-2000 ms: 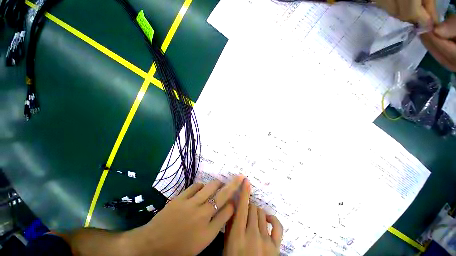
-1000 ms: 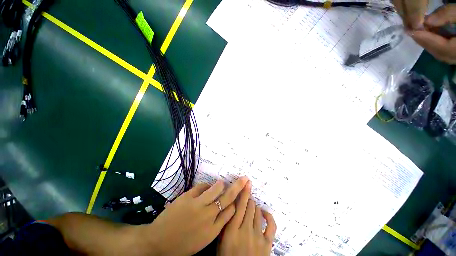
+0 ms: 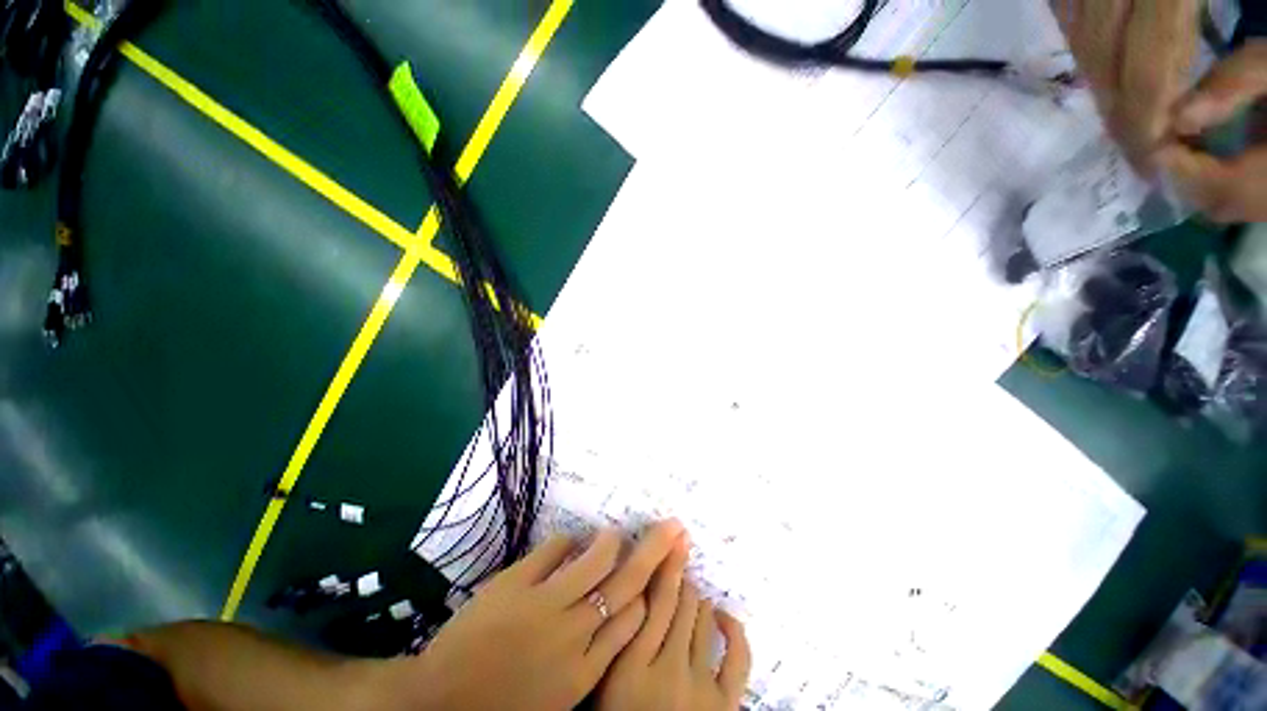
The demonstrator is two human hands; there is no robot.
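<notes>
My left hand (image 3: 535, 625), with a ring on one finger, lies flat on the lower edge of the white harness drawing (image 3: 834, 514). My right hand (image 3: 674, 639) lies beside it, their fingertips touching. I see nothing held in either; the space under the palms is hidden. A black wire harness (image 3: 479, 264) with a green-yellow label (image 3: 414, 109) runs down to the left hand and fans into thin wires at the paper's left edge. Connectors with white labels (image 3: 368, 583) lie left of my left hand. Glare washes out most of the drawing.
Another person's hands (image 3: 1181, 125) are at the upper right, near a small clear bag (image 3: 1098, 208). More parts bags (image 3: 1125, 320) lie below. A harness branch end (image 3: 959, 65) with a yellow band is at the top. Another black harness (image 3: 77, 167) is at the left.
The view has shifted slightly. The other person's hands and the small bag have moved down, and more of the top harness shows. My hands stay together on the paper.
</notes>
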